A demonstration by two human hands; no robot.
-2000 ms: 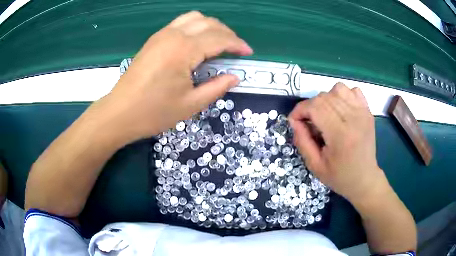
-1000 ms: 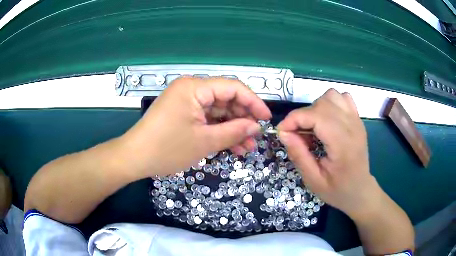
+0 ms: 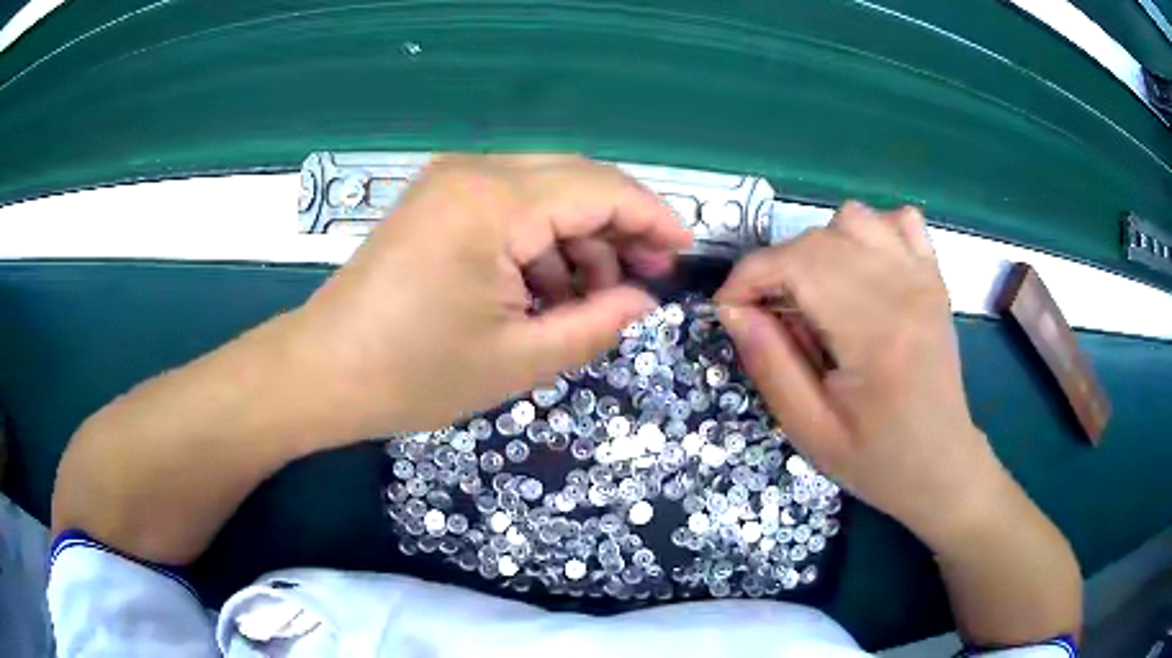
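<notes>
A black tray (image 3: 668, 514) covered with clear round pieces (image 3: 643, 444) lies nearest my body. A grey strip (image 3: 337, 193) with recesses lies on the white rail just beyond it; my left hand hides its middle. My left hand (image 3: 495, 276) is above the tray's far left part, thumb and fingers apart, slightly blurred, with no piece visible in it. My right hand (image 3: 855, 360) is over the tray's far right corner, its fingertips pinching a thin pale stick (image 3: 717, 311). Whether a piece is on the stick's tip is too small to tell.
A reddish-brown block (image 3: 1054, 350) lies right of my right hand, across the rail's near edge. Another grey strip (image 3: 1146, 242) is at the far right on the green conveyor belt (image 3: 771, 90). The white rail (image 3: 142, 229) runs across beyond the tray.
My left hand went from the strip to over the tray, and its fingertips have since parted from the stick's tip. The other strip has moved right with the belt.
</notes>
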